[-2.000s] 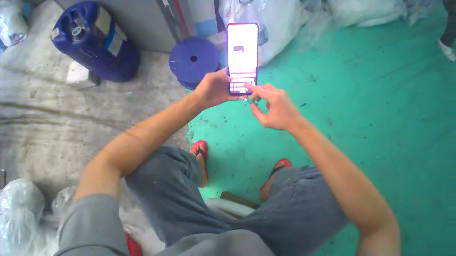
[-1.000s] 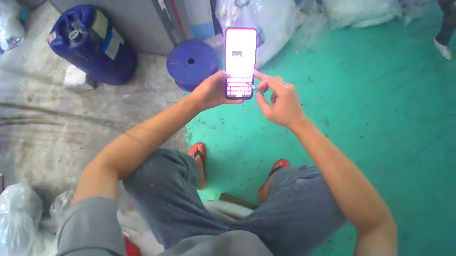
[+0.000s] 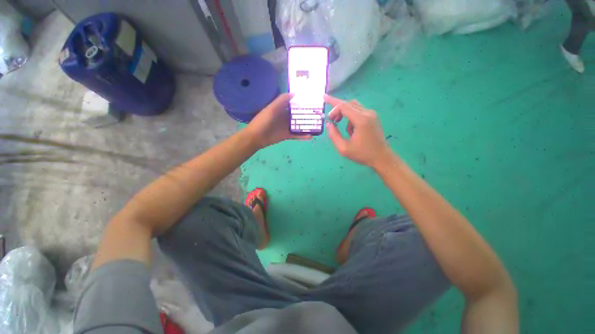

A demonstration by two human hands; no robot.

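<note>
A smartphone (image 3: 308,81) with a bright white screen and a keyboard at its lower part is upright in the upper middle of the view. My left hand (image 3: 273,122) is bare and holds the phone by its lower left side, with the thumb at the left edge. My right hand (image 3: 357,134) is bare, at the phone's right side. Its index finger is extended to the screen's right edge; the other fingers are bent and hold nothing. Whether the fingertip touches the screen cannot be told.
A blue drum (image 3: 119,64) and a blue round spool (image 3: 246,87) stand at upper left. Clear plastic bags (image 3: 457,14) lie along the top, more bags (image 3: 27,280) at lower left. A person's leg and shoe (image 3: 573,57) show at upper right.
The phone and both hands sit slightly lower and further left in the view. My right index finger has moved from the keyboard up to the screen's right edge.
</note>
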